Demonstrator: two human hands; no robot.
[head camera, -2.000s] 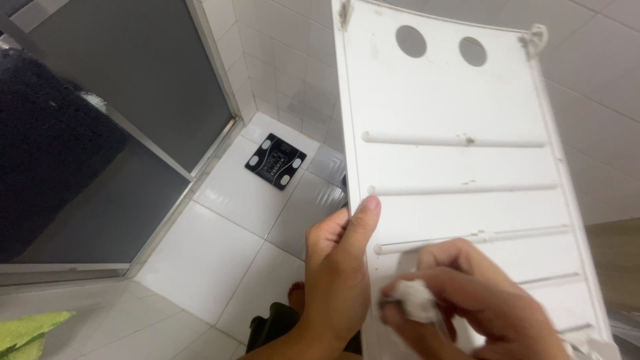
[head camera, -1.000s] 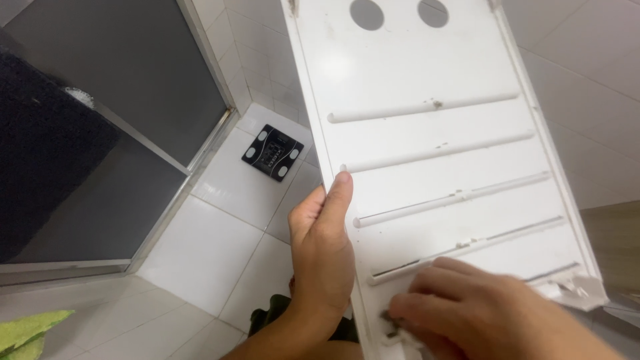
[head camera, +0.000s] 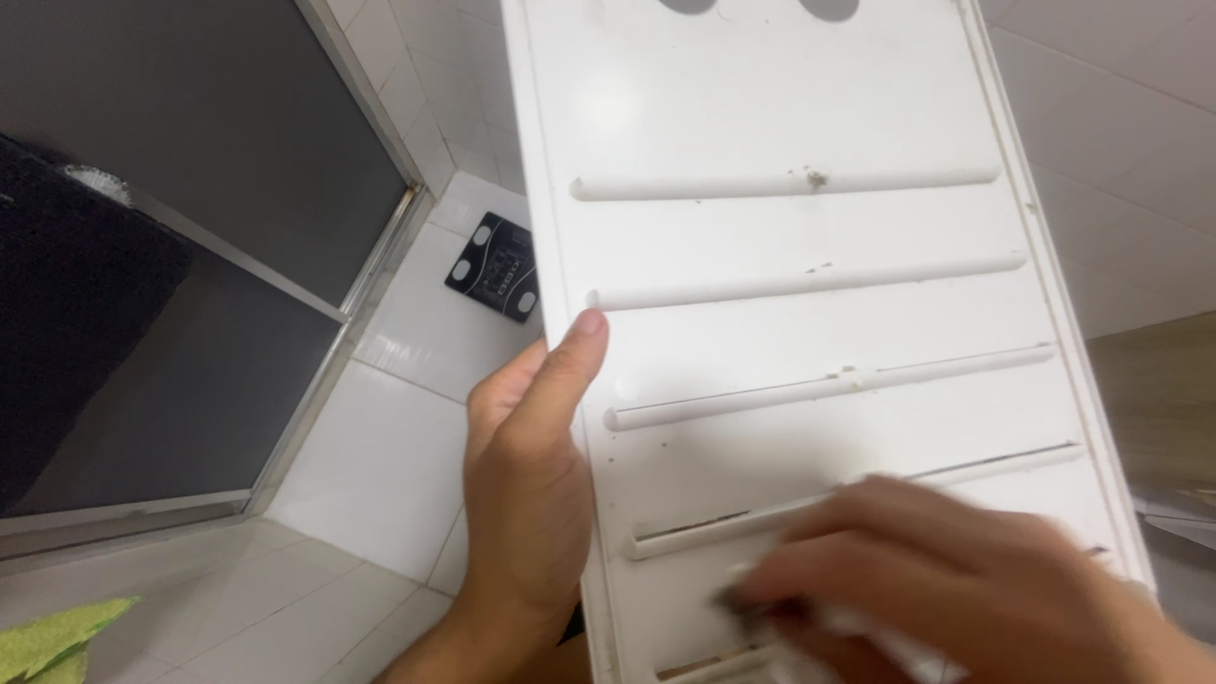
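Observation:
A white louvred plastic panel (head camera: 760, 228) with dirt specks along its slats and two round holes at the top is tilted in front of me. My left hand (head camera: 537, 456) grips its left edge, thumb on the front face near the second slat. Over the lower slats, my right hand (head camera: 883, 579) is blurred by motion; its fingers are closed on a small dark and whitish item (head camera: 741, 603), too blurred to name. Part of the lowest slats is hidden behind this hand.
A black bathroom scale (head camera: 496, 266) lies on the white tiled floor behind the panel. At left, a dark towel (head camera: 76, 323) hangs on a framed shower door (head camera: 228, 104). A yellow-green cloth (head camera: 57, 641) shows at the lower left. Tiled walls stand behind.
The panel has shifted lower and its top edge is out of view. My right hand has moved over the lower slats, while my left hand keeps its hold on the edge.

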